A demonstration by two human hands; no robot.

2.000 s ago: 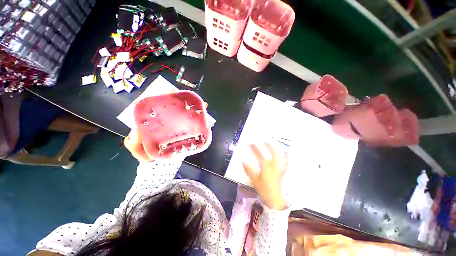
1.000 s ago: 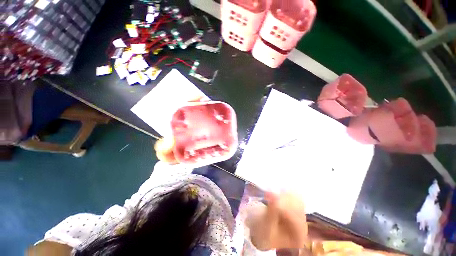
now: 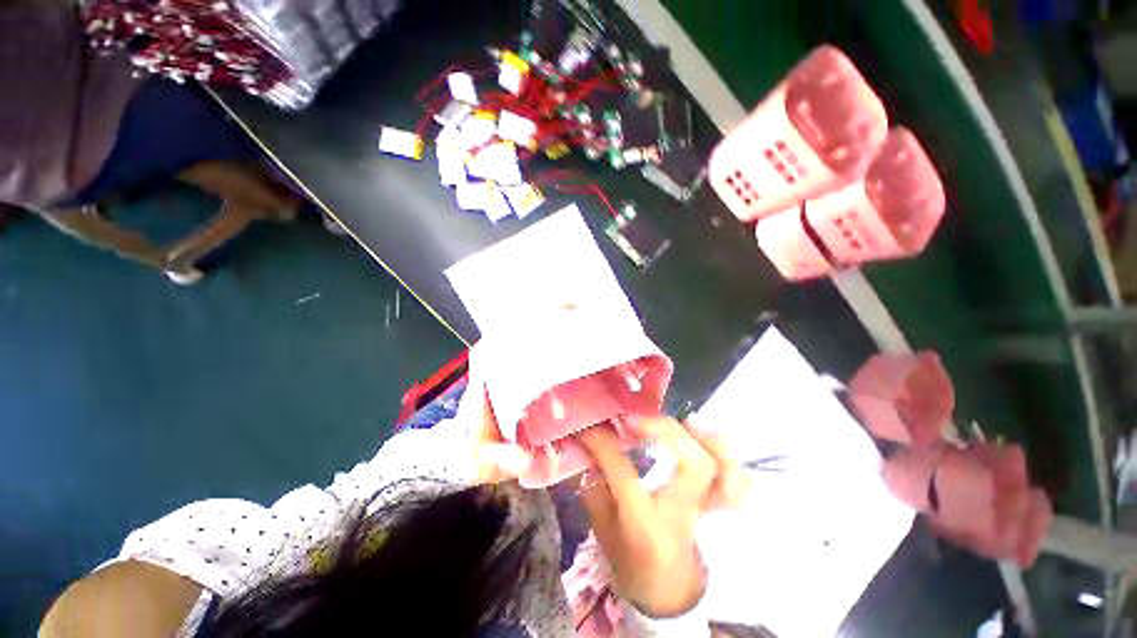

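A pink cup-like housing (image 3: 586, 393) is held over the bench's front edge, its open end towards the camera and its outer side bright white-pink. My left hand (image 3: 496, 451) holds the housing at its lower left side, partly hidden behind it. My right hand (image 3: 655, 505) has its fingers inside the housing's open end; whether they pinch a small part cannot be seen. Dark tweezers (image 3: 767, 464) lie on the large white paper (image 3: 804, 499). A smaller white sheet (image 3: 542, 274) lies behind the housing.
A tangled pile of white-faced wired parts (image 3: 486, 156) and green-black boards (image 3: 611, 112) lies at the back. Two pink housings (image 3: 798, 137) stand at the back right; more pink housings (image 3: 985, 499) lie at the right. Packed silvery parts (image 3: 312, 38) are at the top left.
The view has turned, shifting the bench items. The housing is now tilted, with its outer side showing. My right hand has come from the paper and lower edge to inside the housing.
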